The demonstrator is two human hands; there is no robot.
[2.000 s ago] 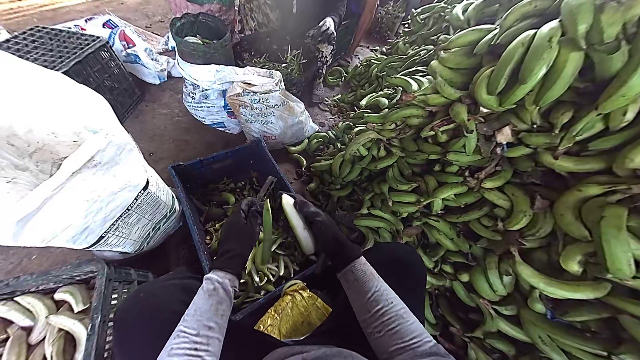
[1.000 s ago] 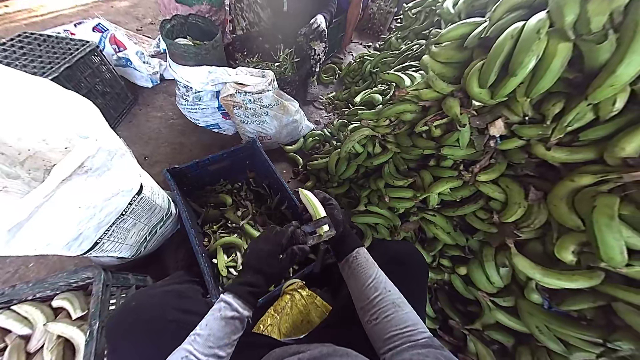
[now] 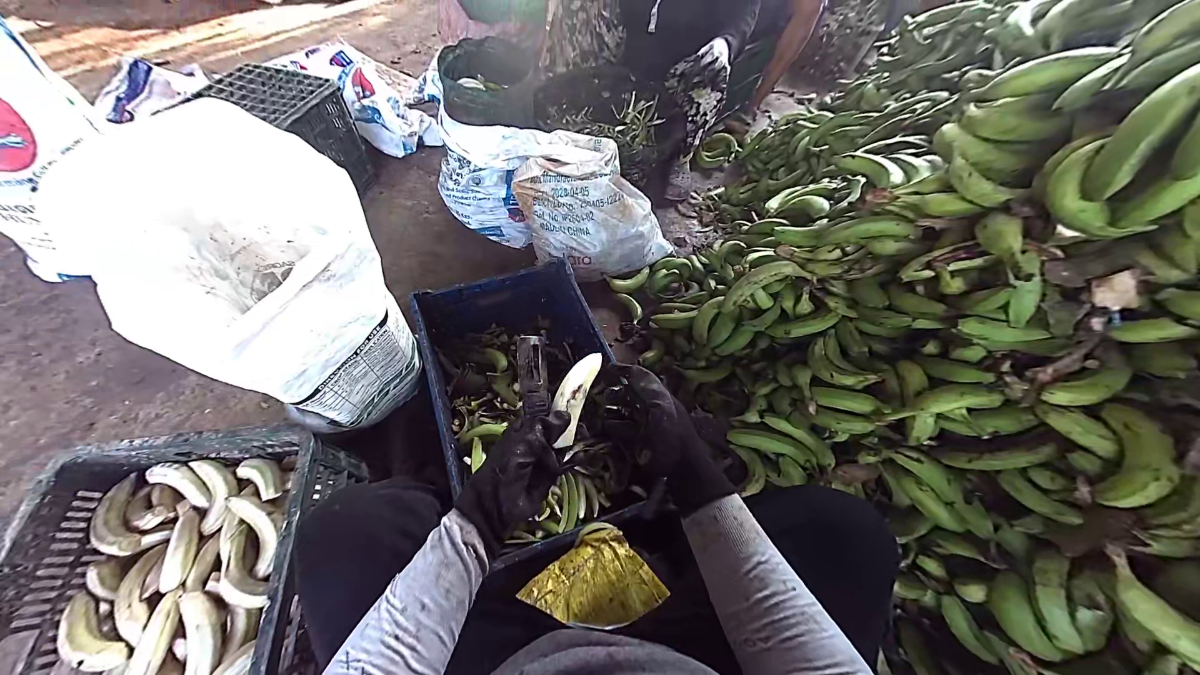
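My left hand (image 3: 514, 469), in a dark glove, is closed around a peeler-like tool (image 3: 532, 375) that points up, and the lower end of a peeled plantain (image 3: 575, 398) rests at its fingers. My right hand (image 3: 661, 427), also gloved, is just right of the plantain with its fingers bent; whether it holds anything is hidden. Both are over a blue plastic crate (image 3: 431, 375) of green peels (image 3: 572, 502). A yellow wrapper or sheet (image 3: 593, 579) lies by my lap.
Unpeeled green plantains (image 3: 947, 398) are heaped at right. A black crate (image 3: 37, 497) of peeled plantains (image 3: 183, 553) stands lower left, below a large white sack (image 3: 225, 253). More sacks (image 3: 586, 202) stand ahead, near another person (image 3: 698, 84).
The peeled plantain has gone from my right hand to beside my left, and the hands have moved apart. The view has swung left.
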